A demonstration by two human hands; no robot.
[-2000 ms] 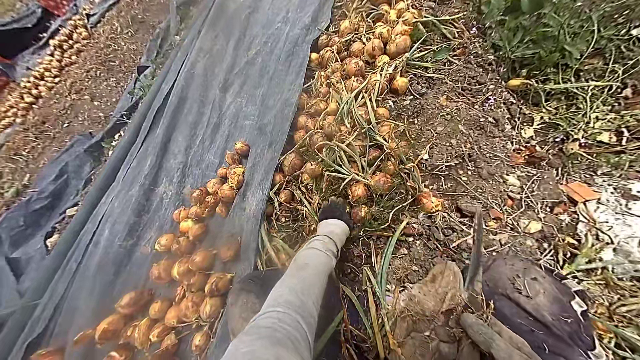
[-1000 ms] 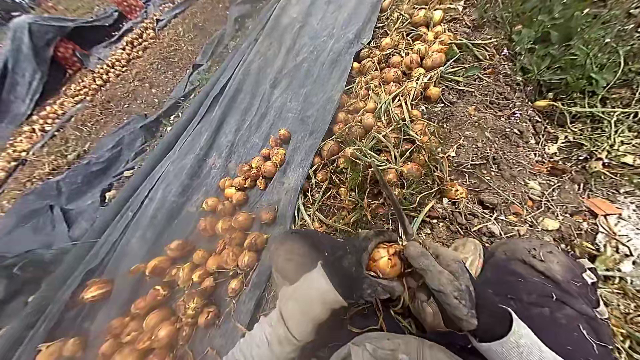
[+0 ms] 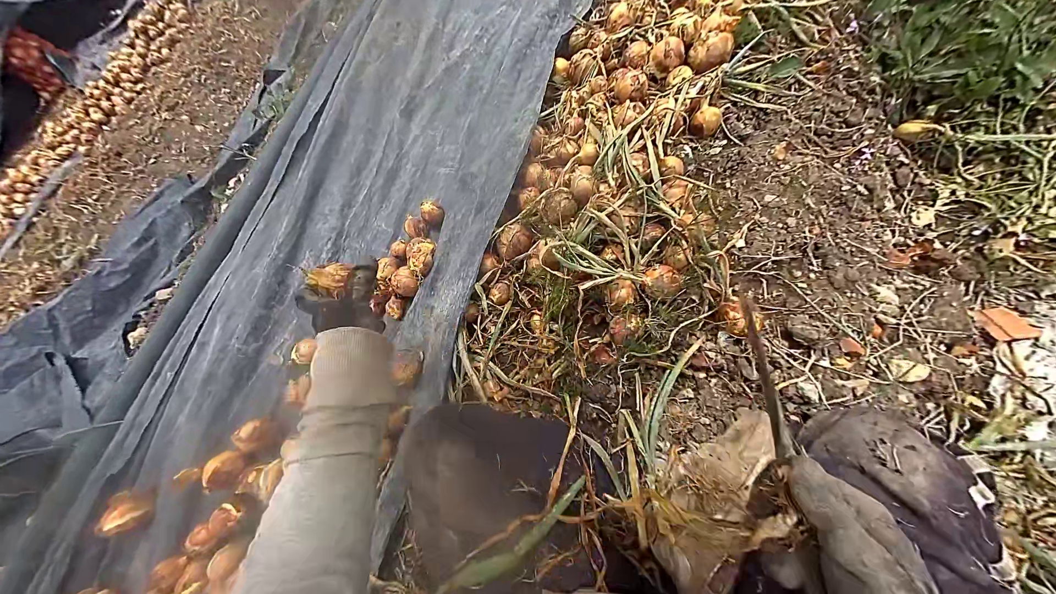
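My left hand (image 3: 340,301), in a dark glove and light sleeve, is stretched over the grey fabric sheet (image 3: 396,107) and holds a trimmed onion (image 3: 330,279). Close beside it lies a small cluster of onions (image 3: 406,268); more onions (image 3: 227,470) are on the sheet nearer me, partly behind my forearm. Low at the right, my right hand (image 3: 833,503), in a dirty pale glove, is closed around a knife whose blade (image 3: 766,375) points up. Dry stalks and roots hang about that glove, and its fingers are partly hidden.
A heap of onions with tops (image 3: 610,198) lies on the soil right of the sheet. Green weeds (image 3: 973,49) grow at upper right. A broken tile piece (image 3: 1005,324) lies on the soil. Another onion row (image 3: 99,103) and a red net sack (image 3: 33,62) are at upper left.
A second ago both hands were together in front of me at an onion with the blade beside it. My left hand has since moved left over the sheet with an onion; my right stays low with the knife.
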